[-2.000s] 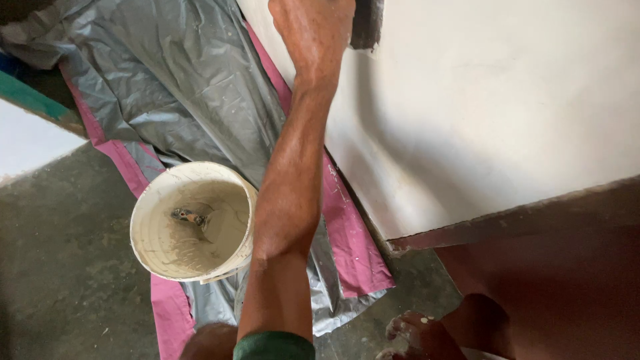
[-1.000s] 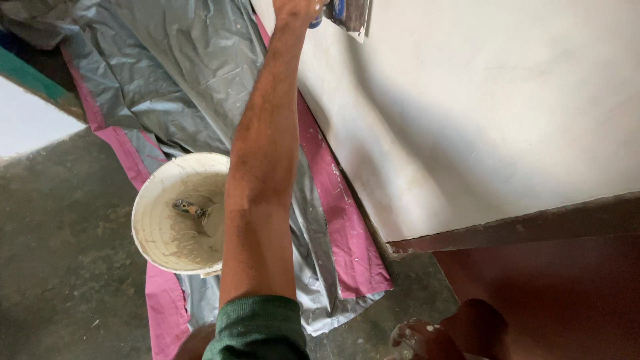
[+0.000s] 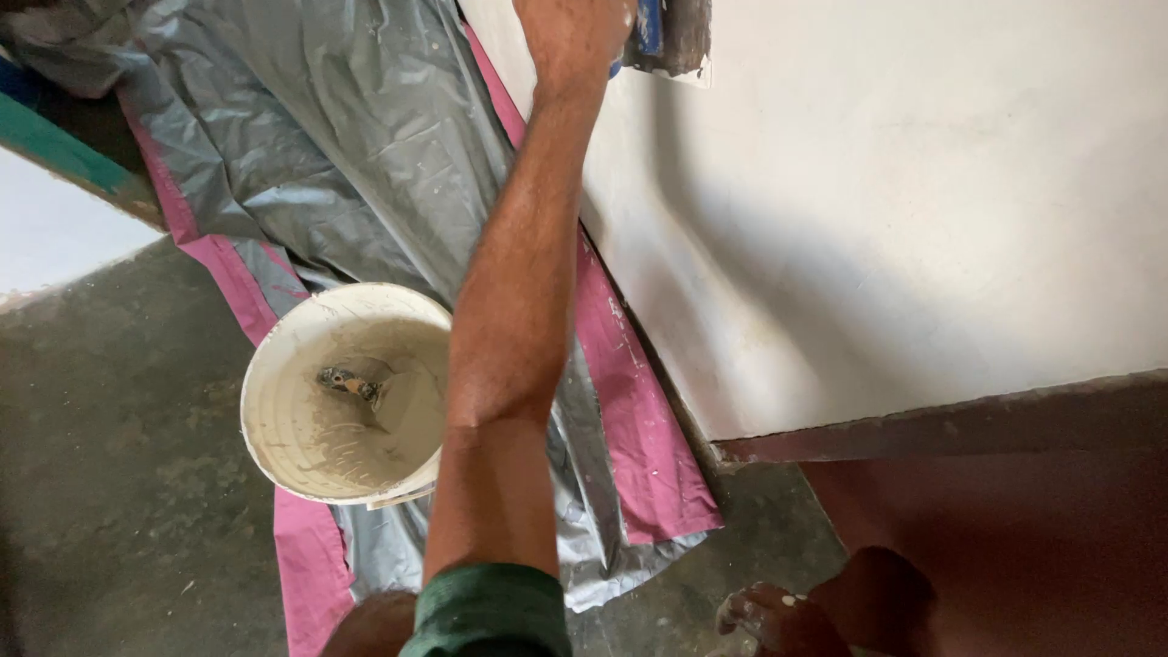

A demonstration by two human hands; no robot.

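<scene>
My left hand (image 3: 579,36), at the top edge and partly cut off, is closed around the blue handle of a plastering trowel (image 3: 680,41). The steel blade lies at the white wall surface (image 3: 894,210) and is stained with filler. Below the hand, my bare forearm runs down to a green sleeve. A white plastic bucket (image 3: 274,392) left of the forearm holds pale putty (image 3: 415,411), with a small dark, smeared tool part (image 3: 351,383) in it. At the bottom right a dim, putty-spotted form (image 3: 776,620) may be my right hand; its grip is unclear.
A grey plastic sheet (image 3: 365,137) with pink borders (image 3: 648,438) covers floor along the wall's base. Dark concrete floor (image 3: 119,411) lies left of the bucket. A dark red-brown edge (image 3: 958,424) bounds the white surface. A green-edged board (image 3: 73,151) stands at upper left.
My left hand has shifted at the top edge, and the trowel's blade and blue handle show at its right. The bucket stays beside the forearm.
</scene>
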